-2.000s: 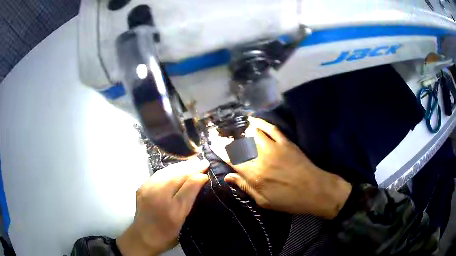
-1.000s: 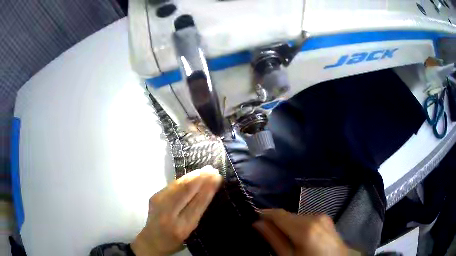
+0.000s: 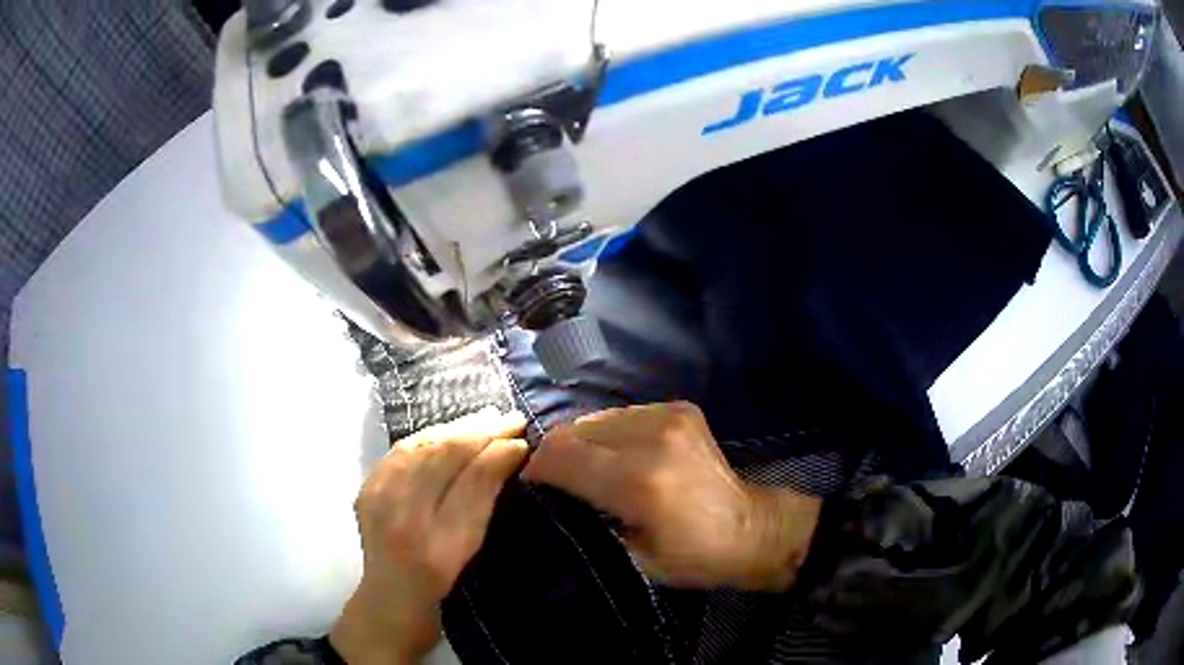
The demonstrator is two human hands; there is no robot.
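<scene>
The elasticated band (image 3: 442, 387) shows puckered and shiny grey under the lamp, left of the needle area, which the machine head partly hides. The dark garment body (image 3: 844, 273) lies under and right of the machine arm. My left hand (image 3: 435, 513) pinches the band's lower edge. My right hand (image 3: 675, 487) pinches the seam edge (image 3: 522, 396) just beside my left fingertips. Dark cloth with pale stitch lines (image 3: 558, 572) hangs below both hands. Grey fine-textured lining (image 3: 792, 474) shows beside my right wrist.
The white sewing machine (image 3: 831, 98) with blue stripe spans the top. Its tension dials (image 3: 552, 305) and metal guard (image 3: 357, 214) sit above my hands. Blue-teal scissors (image 3: 1088, 234) and a small black-handled tool (image 3: 1137, 182) lie at the right. The white table (image 3: 156, 377) has a blue edge at left.
My right hand has moved up and left from the lower cloth to the seam beside my left hand, and now grips there. The machine has shifted left in view.
</scene>
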